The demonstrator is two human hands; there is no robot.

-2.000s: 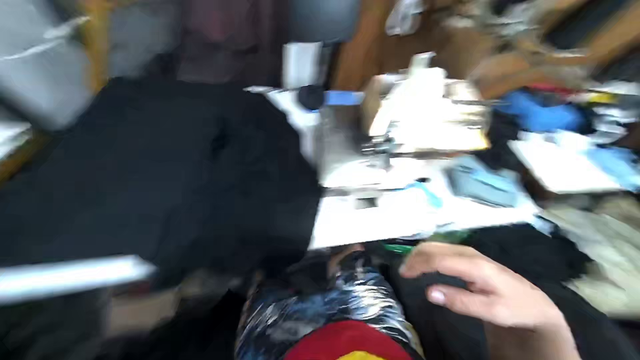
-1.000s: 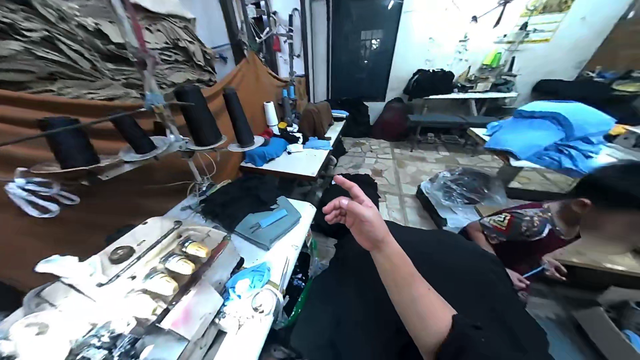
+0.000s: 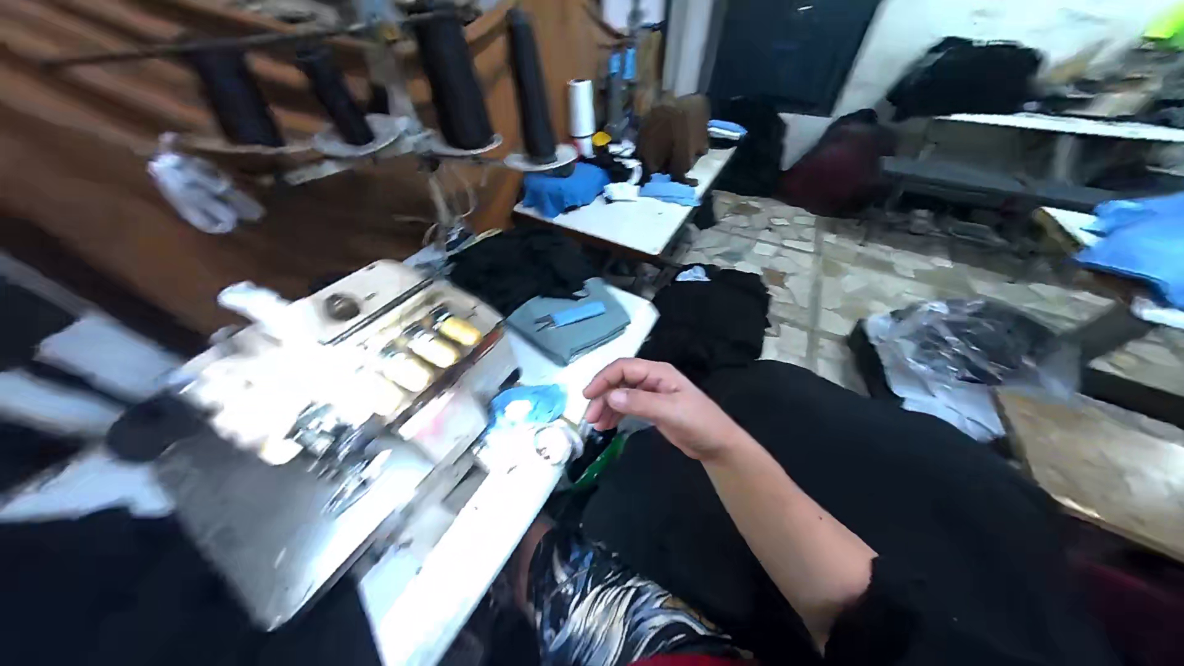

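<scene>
My right hand (image 3: 652, 402) hangs in mid-air over the right edge of the white sewing table (image 3: 499, 518), fingers loosely curled and nothing in them. Just left of it on the table lie a light blue cloth scrap (image 3: 527, 405) and a roll of tape (image 3: 553, 444). An industrial sewing machine (image 3: 370, 361) with yellow-lit dials stands farther left. Behind the hand, a folded grey cloth (image 3: 569, 324) carries a small blue item. Black fabric (image 3: 786, 499) is heaped below and right of my forearm. My left hand is out of view.
Black thread cones (image 3: 453, 83) stand on a rack above the machine. A second white table (image 3: 638, 217) holds blue and brown cloth. Black cloth (image 3: 710, 314) is piled between the tables. At right are a plastic-wrapped bundle (image 3: 971, 342) and a wooden board (image 3: 1101, 453).
The view has swung far to the right since the oldest frame, then partly back left. A co-worker seen at right one second ago is now out of view. My right hand remains empty.
</scene>
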